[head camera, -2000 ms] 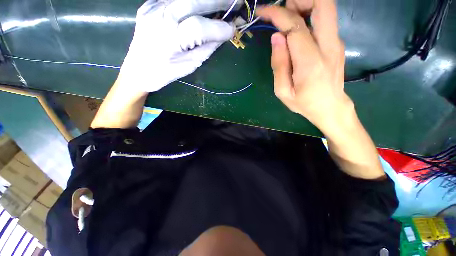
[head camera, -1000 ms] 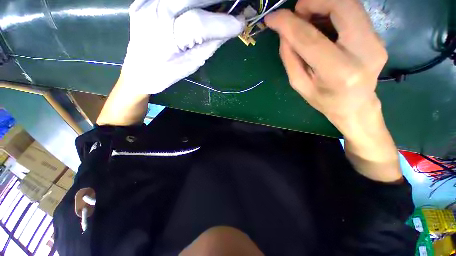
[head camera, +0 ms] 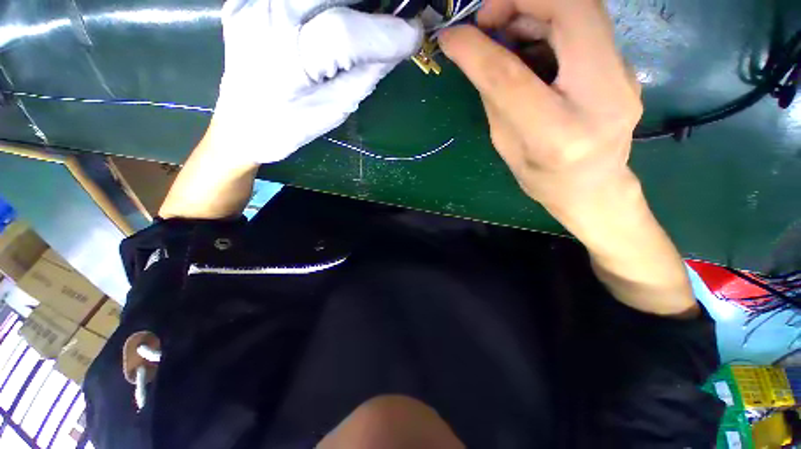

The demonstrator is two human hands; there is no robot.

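Observation:
My left hand (head camera: pixel 303 83), in a white cotton glove, holds a small circuit board (head camera: pixel 428 61) at the top middle of the view. The board's gold-yellow edge shows below my gloved fingertips. My bare right hand (head camera: pixel 562 96) has its thumb and fingers closed on thin lead wires (head camera: pixel 458 14) beside the board. White, yellow and dark wires show between the hands. The rest of the unit is hidden or cut off by the top edge. A thin strand of solder wire (head camera: pixel 395 158) lies on the green bench (head camera: pixel 369 180) below my left hand.
A black cable (head camera: pixel 725 114) curves over the bench at the right. A cable bundle (head camera: pixel 773 294) hangs by a red stool (head camera: pixel 725 282) at the right edge. Cartons (head camera: pixel 57 285) stand at the lower left. Green and yellow boxes (head camera: pixel 760 386) are at the lower right.
My right hand has moved from spread fingers beside the wires to a closed pinch on them. The board has shifted slightly and less of its gold edge shows.

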